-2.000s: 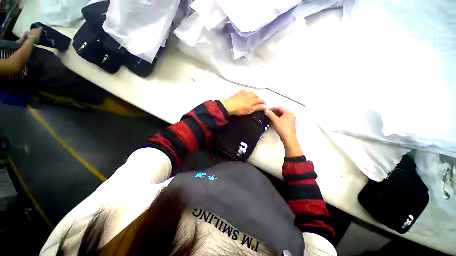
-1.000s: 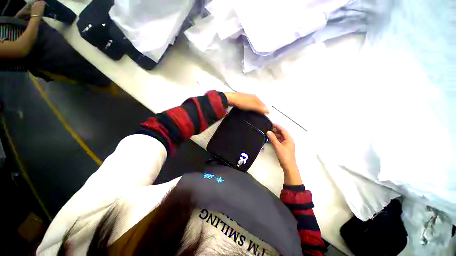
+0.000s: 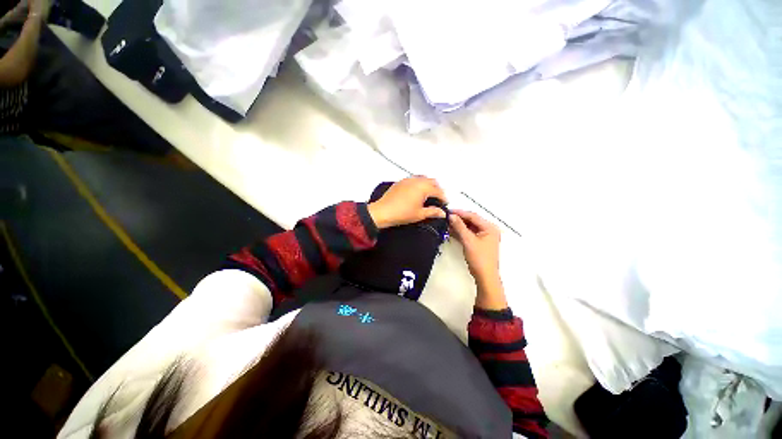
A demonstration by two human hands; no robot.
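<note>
A small black fabric bag with a white logo near its lower right corner lies at the table's front edge, against the dark grey apron. My left hand lies over the top part of the bag, fingers bent onto its upper right edge. My right hand pinches at that same edge, its fingertips close to my left fingers. Part of the zip line shows beside the fingers. The zip pull is hidden or too small to tell.
White paper sheets lie at the back. Black bags lie at the back left under a white sheet. Cloudy plastic covers the right, with a black bag below it. A thin dark line crosses the table. Another person's arm is far left.
My left hand has moved from the bag's far edge down onto its top part, fingers now bent at the edge. My right fingertips have closed in beside them. The view has shifted slightly.
</note>
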